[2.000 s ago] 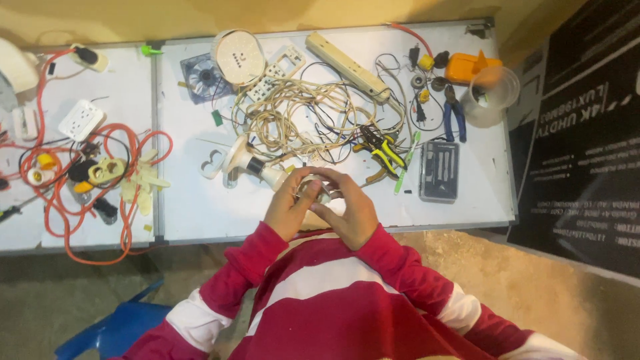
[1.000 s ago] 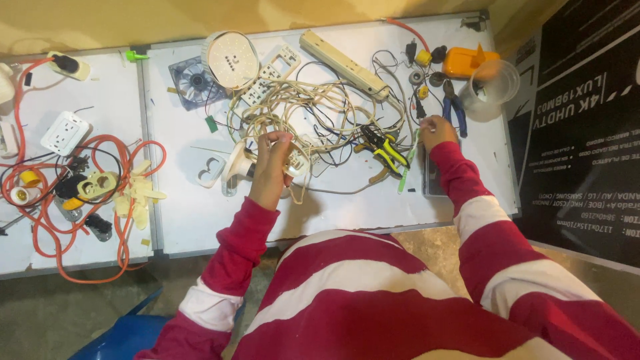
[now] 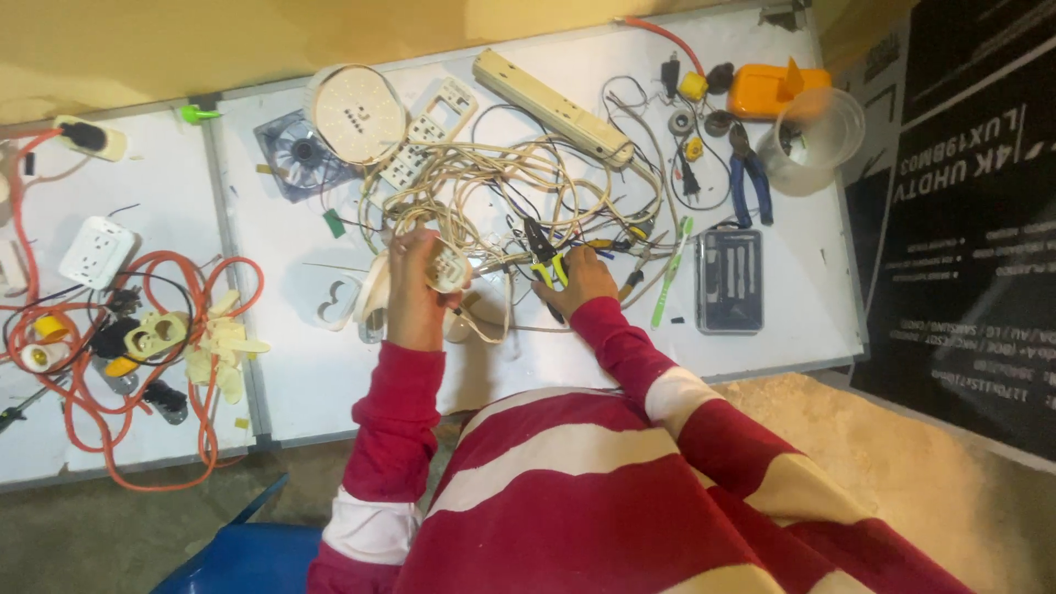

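My left hand (image 3: 417, 289) holds a small white plastic electrical fitting (image 3: 448, 268) with a moulded open face, from which a beige cord seems to run. My right hand (image 3: 584, 283) is at the yellow-and-black handled wire strippers (image 3: 544, 252), its fingers beside the handles; whether it grips them is not clear. Behind both hands spreads a tangle of beige cable (image 3: 528, 165). Right of my right hand lies a green toothbrush (image 3: 672, 272), and past it a closed case of small tools (image 3: 730, 280).
Toward the back are a computer fan (image 3: 301, 153), a round LED panel (image 3: 356, 114), a socket strip (image 3: 425, 136) and a long beige power strip (image 3: 553, 107). Blue-handled pliers (image 3: 749, 186) and a clear plastic tub (image 3: 813, 144) stand right. Orange cable (image 3: 111, 429) coils on the left table.
My right hand has moved left from beside the tool case to the wire strippers. Two seconds ago both hands were together near the table's front edge; now they are apart.
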